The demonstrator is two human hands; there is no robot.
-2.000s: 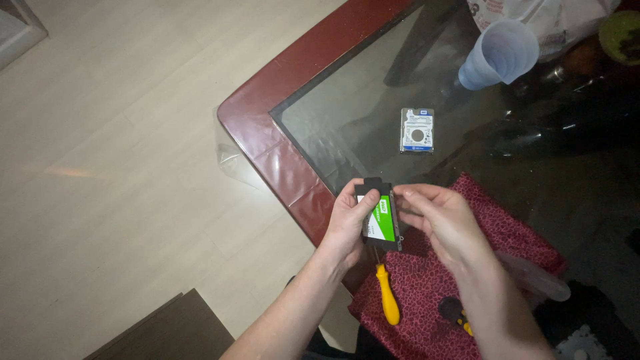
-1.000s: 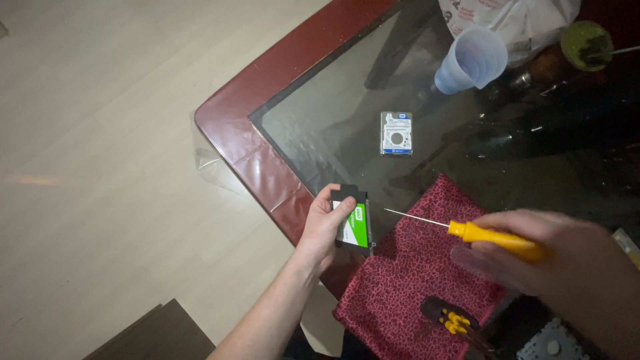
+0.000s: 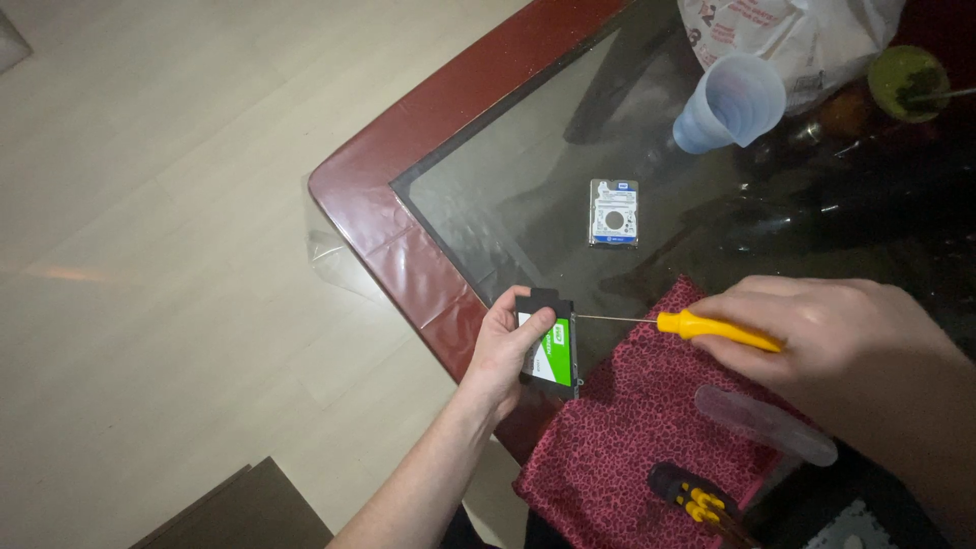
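Observation:
My left hand (image 3: 503, 343) grips a WD Green solid-state drive (image 3: 560, 354), thumb on its green and white label. A narrow metal bracket runs along the drive's right edge. In my right hand (image 3: 793, 328) is a screwdriver with a yellow handle (image 3: 686, 324); its thin shaft points left, and the tip is at the bracket's upper part. Whether it sits in a screw I cannot tell. A WD hard drive (image 3: 614, 213) lies label up on the glass tabletop, beyond both hands.
Below my hands a pink and black patterned cloth (image 3: 648, 427) bears a black and yellow tool (image 3: 694, 492) and a translucent plastic piece (image 3: 762, 423). Farther back are a bluish plastic cup (image 3: 732, 103), a plastic bag (image 3: 793, 38) and a green container (image 3: 907, 84). The red table border (image 3: 396, 206) runs at left.
Two seconds ago my right hand was at the drive and the screwdriver lay on the cloth. One second ago that hand held it apart from the drive; now the tip is at the bracket.

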